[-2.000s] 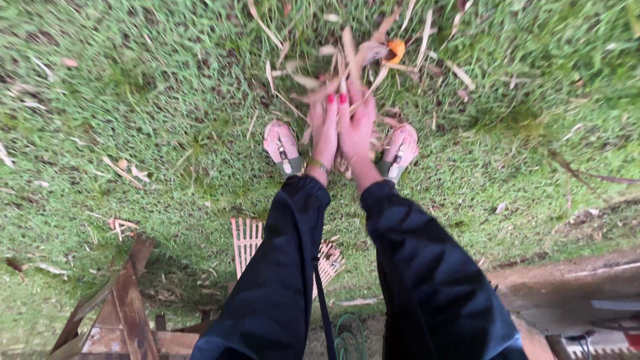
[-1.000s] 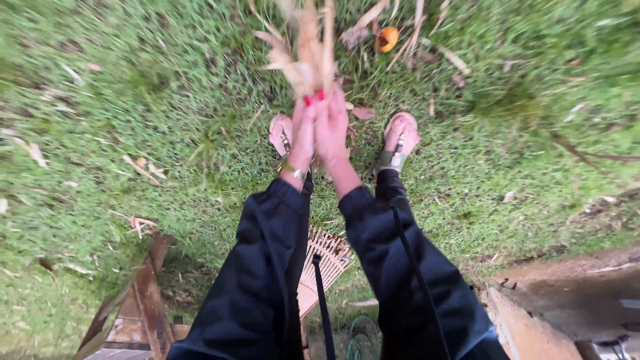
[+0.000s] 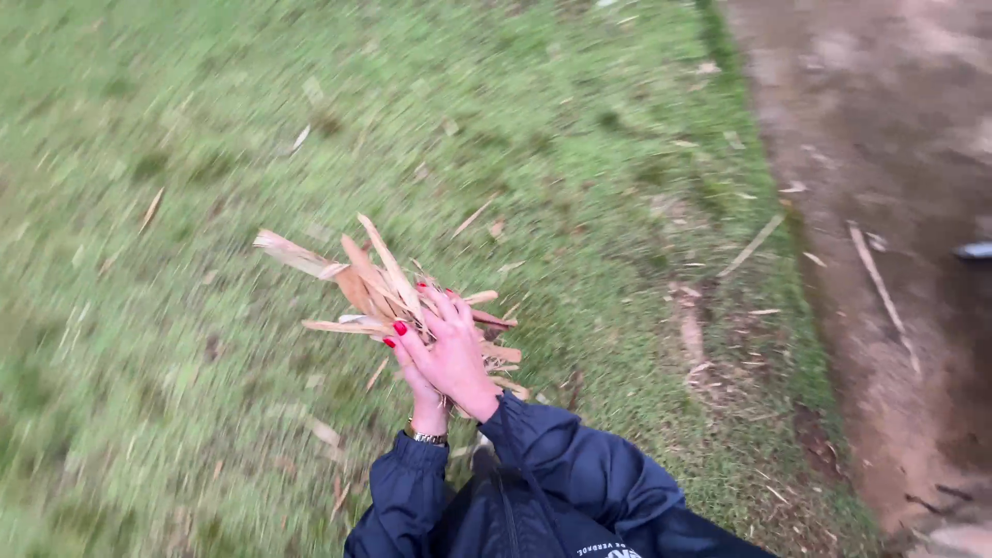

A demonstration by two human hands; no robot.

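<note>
A loose bundle of dry wood strips and shavings (image 3: pixel 372 283) is held between my two hands, near the middle of the view. My left hand (image 3: pixel 418 380) is under and beside the bundle, partly covered by the other hand; a metal watch band is at its wrist. My right hand (image 3: pixel 457 349) lies over the bundle with its fingers spread across the strips. Strip ends stick out to the upper left and to the right of the hands. Dark blue sleeves cover both forearms.
Grass with scattered wood chips (image 3: pixel 151 209) lies all around. Along the right runs a strip of bare brown ground (image 3: pixel 868 194) with a thin stick (image 3: pixel 883 294) on it. Another stick (image 3: pixel 752 246) rests by the grass edge. A small bluish thing (image 3: pixel 975 251) shows at the right edge.
Both hands have closed around the strips, which lay in the grass two seconds ago at least in part. The view has shifted strongly; the rake head and orange thing are out of it.
</note>
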